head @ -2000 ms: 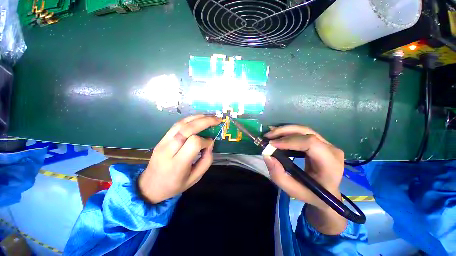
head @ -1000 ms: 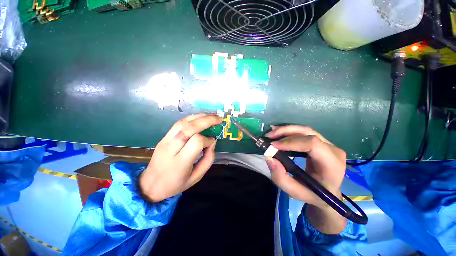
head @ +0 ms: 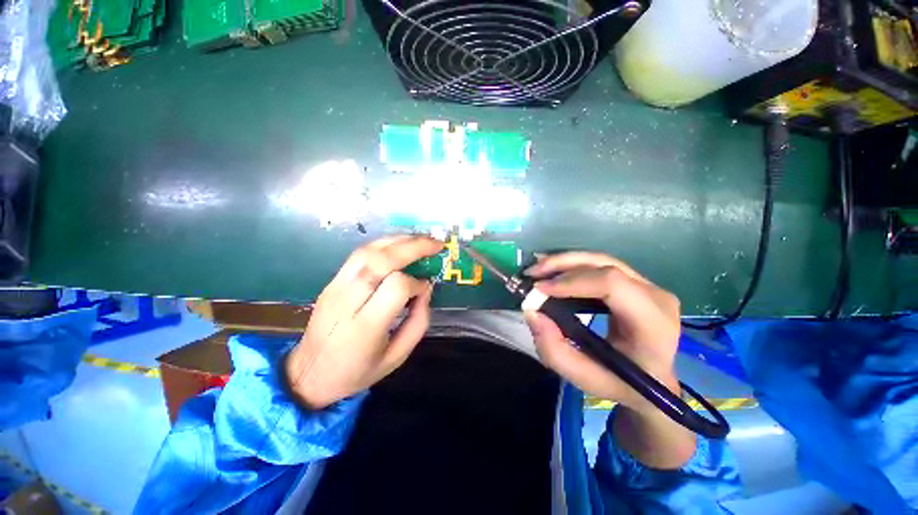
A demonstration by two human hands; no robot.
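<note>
A green PCB panel (head: 493,151) lies at the near edge of the bench, its middle washed out by glare. An orange-gold flexible circuit (head: 463,273) shows on its near part. My right hand (head: 616,327) holds the soldering iron (head: 594,347) like a pen; its thin tip points at the top of the flexible circuit. Contact is too small to tell. My left hand (head: 364,312) has its index fingertip at the panel, and its thumb and fingers pinch thin solder wire (head: 440,270). White-looking loose pieces (head: 332,193) lie left of the panel under glare.
A fan (head: 490,62) stands behind the panel. A white jar (head: 695,50) leans by the soldering station (head: 840,101), with cords in front. Green panel stacks (head: 264,18) and plastic bags (head: 30,70) are rear left. Blue sleeves of other people show at both sides.
The view has shifted slightly, so the fan and jar sit a little further left. The station's orange light no longer shows. Both hands keep nearly the same pose at the panel.
</note>
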